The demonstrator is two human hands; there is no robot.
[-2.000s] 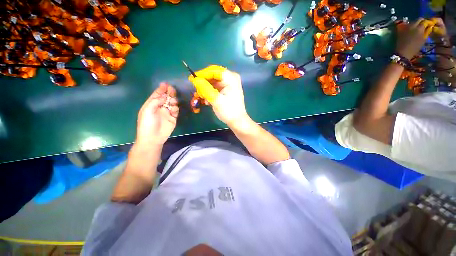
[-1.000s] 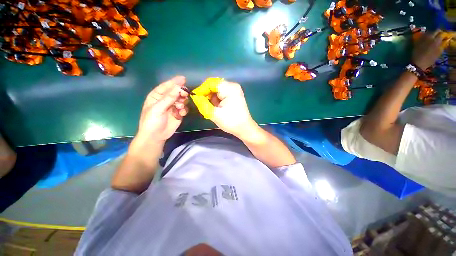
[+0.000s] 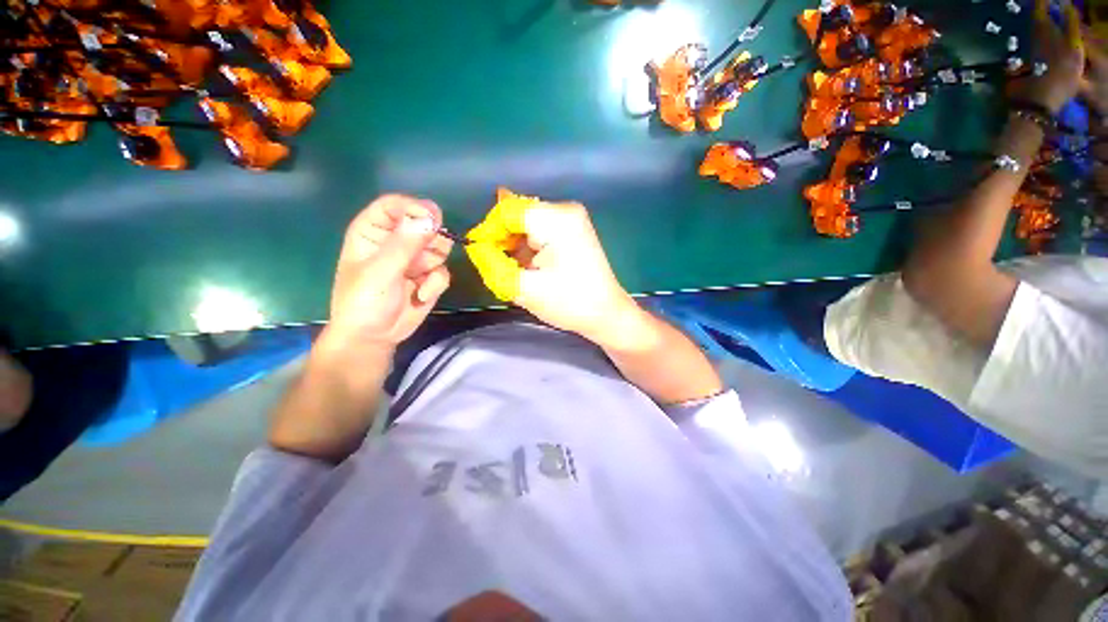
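A short piece of black cable lead spans the small gap between my hands over the green bench. My left hand, bare, pinches its end between thumb and forefinger, with a tiny pale connector at the fingertips. My right hand, with yellow finger covers, is closed around the other side of the lead. A bit of orange shows inside the curl of my right hand; most of that part is hidden by the fingers.
A large pile of orange parts lies at the far left of the green bench. More orange parts with cables lie to the right. Another person's arm reaches in at the right. Blue sheeting hangs below the edge.
Two seconds ago my hands were apart, with the lead tip up from my right hand. Now both hold the lead. Since one second ago they have shifted only slightly. The neighbour's hand has moved up.
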